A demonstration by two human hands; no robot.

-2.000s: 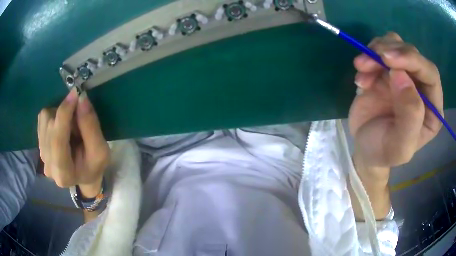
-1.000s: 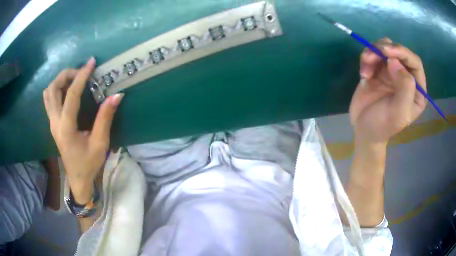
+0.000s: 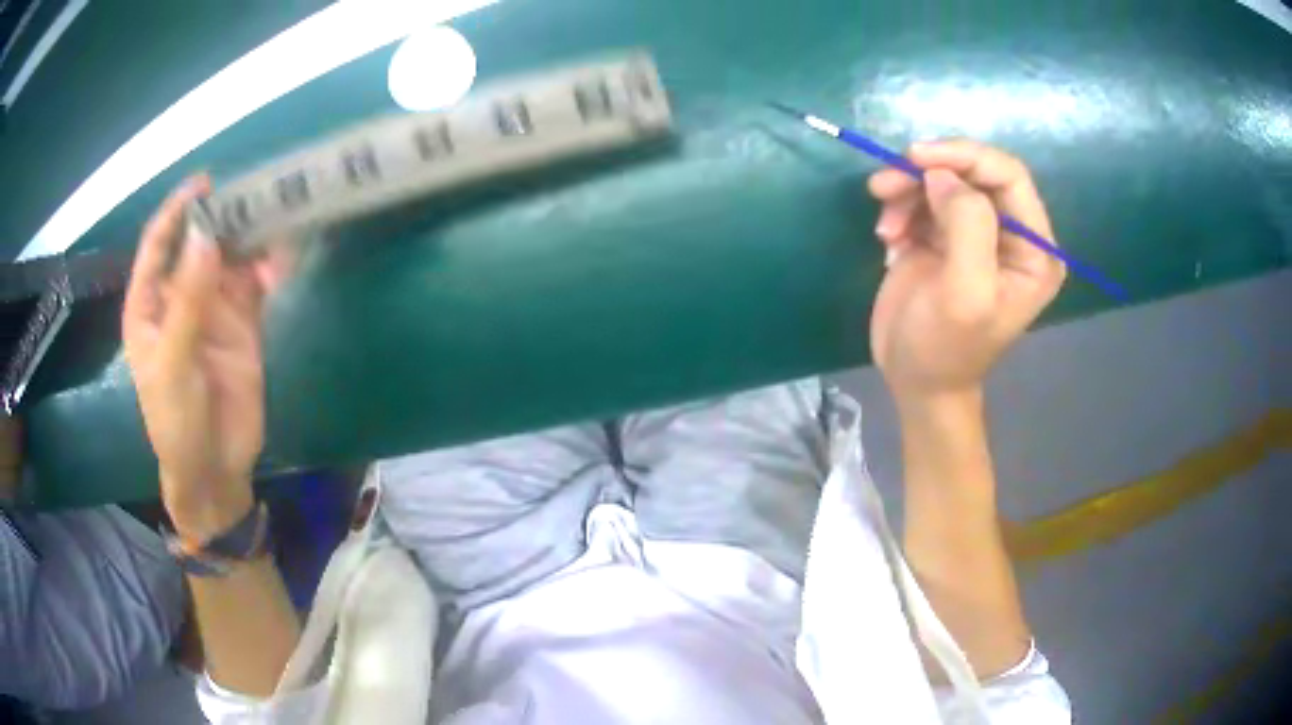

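Observation:
The metal bar (image 3: 468, 153) is blurred and held slanted over the green table, with several small dark square parts in a row along it. My left hand (image 3: 206, 319) grips its left end between thumb and fingers. The bar's right end looks lifted, with a dark shadow below it. My right hand (image 3: 968, 255) holds the thin blue brush (image 3: 886, 153) like a pen. The dark brush tip points up and left, to the right of the bar and apart from it.
A white disc (image 3: 432, 68) lies just beyond the bar. A white strip (image 3: 213, 106) curves across the green table (image 3: 567, 312). Dark grey bars (image 3: 50, 290) are at the left edge. Another person's sleeve (image 3: 85, 609) is at lower left.
The bar has turned over or tilted in my left hand and now looks blurred, with its right end further left. My right hand and the brush have moved left. The white disc has come into view.

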